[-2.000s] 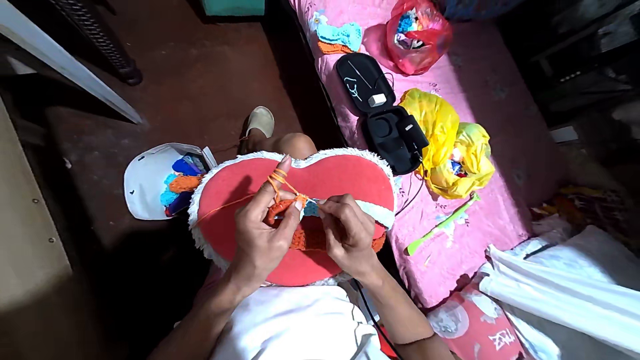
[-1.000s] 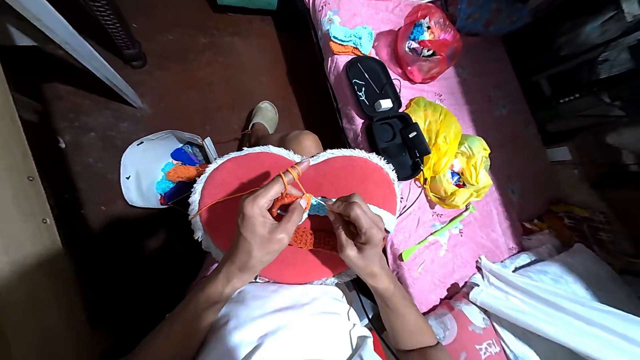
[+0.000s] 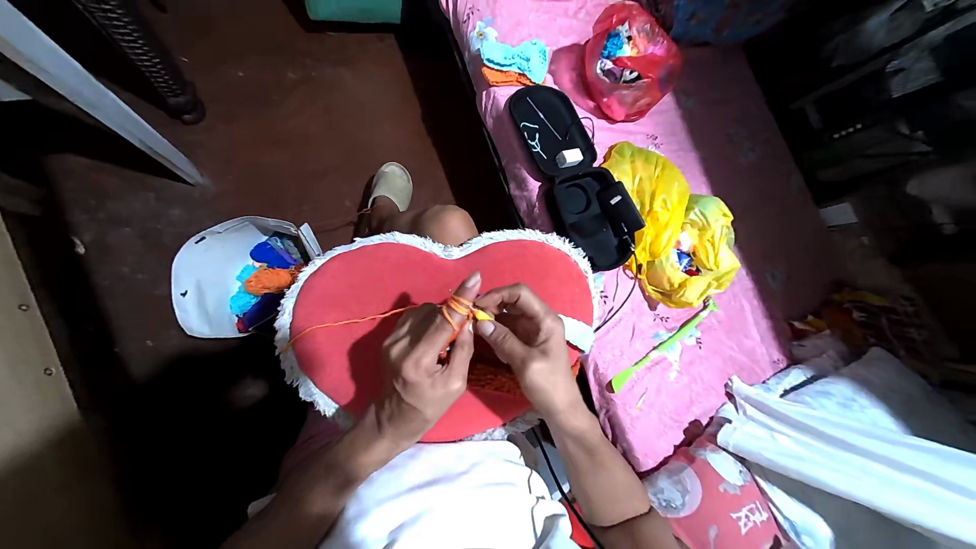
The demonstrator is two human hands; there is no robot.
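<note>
Over a red heart-shaped cushion (image 3: 351, 290) with white fringe on my lap, both hands work close together. My left hand (image 3: 427, 351) has orange yarn (image 3: 358, 319) looped round its raised finger and pinches orange crocheted fabric. The fingers of my right hand (image 3: 526, 343) close on a small tool, mostly hidden, with a yellow-orange tip at the loops. Below the hands a piece of orange crochet (image 3: 496, 379) lies on the cushion. The yarn trails left over the cushion's edge.
A white bag (image 3: 210, 282) with colored yarn stands at the left. On the pink-covered bed (image 3: 732, 320) are a black case (image 3: 587, 221), yellow bag (image 3: 648, 191), red bag (image 3: 629, 99), green strip (image 3: 659, 347) and crocheted pieces (image 3: 515, 61).
My right hand has turned, its fingers now bent over the loops. The light blue bit seen earlier between my hands no longer shows.
</note>
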